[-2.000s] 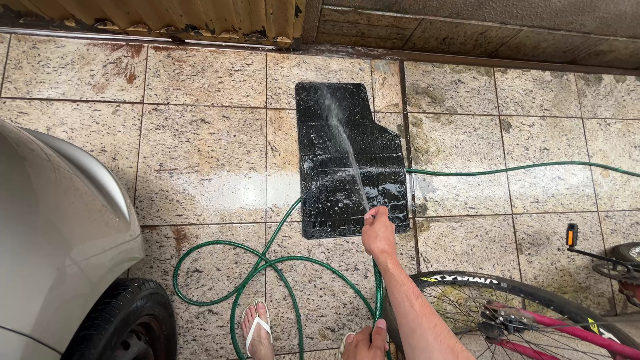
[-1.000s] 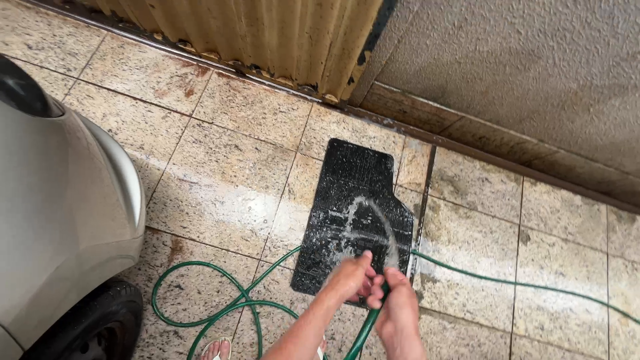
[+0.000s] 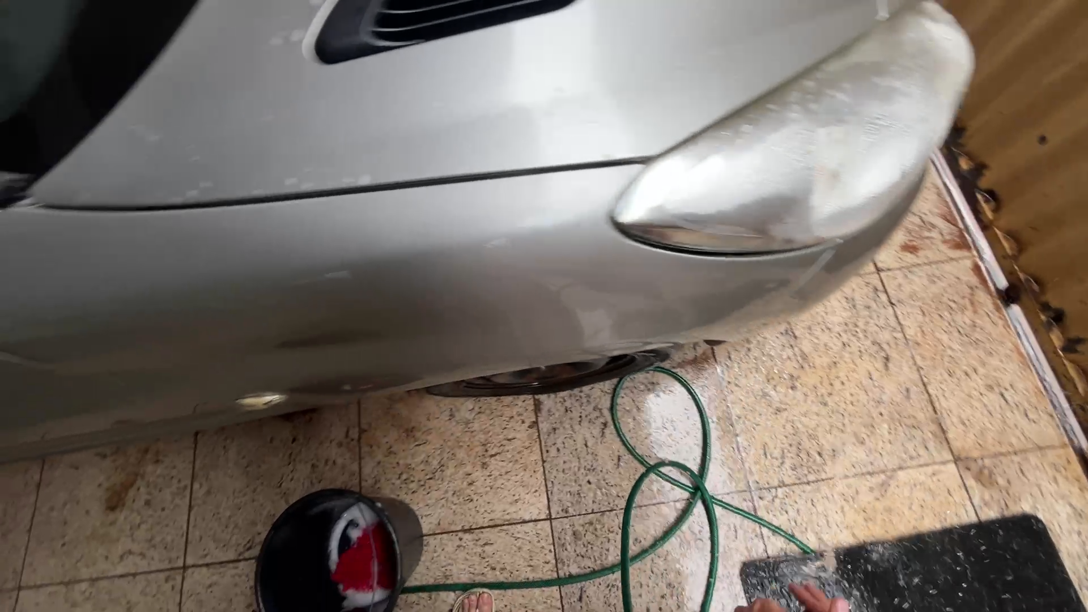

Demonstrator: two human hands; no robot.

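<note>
At the bottom edge of the head view, fingers of my left hand (image 3: 759, 605) and my right hand (image 3: 818, 597) show in front of the black car mat (image 3: 952, 565). The rest of both hands is cut off, so what they hold is hidden. The wet mat lies on the tiled floor at the lower right. A green garden hose (image 3: 710, 535) loops over the tiles left of the mat, and one stretch reaches the mat's corner. The hose's outlet is out of view.
A silver car (image 3: 476, 272) with a cloudy headlight (image 3: 807, 144) fills the upper view. A black bucket (image 3: 408, 527) holding a red and white item (image 3: 361, 557) stands lower left. A corrugated metal gate (image 3: 1037, 127) runs along the right. My sandalled foot (image 3: 476, 600) is at the bottom.
The view has swung strongly left to the car, bringing the bucket into sight. The two hands, earlier at the hose over the mat with water spraying, now show only as fingers at the edge.
</note>
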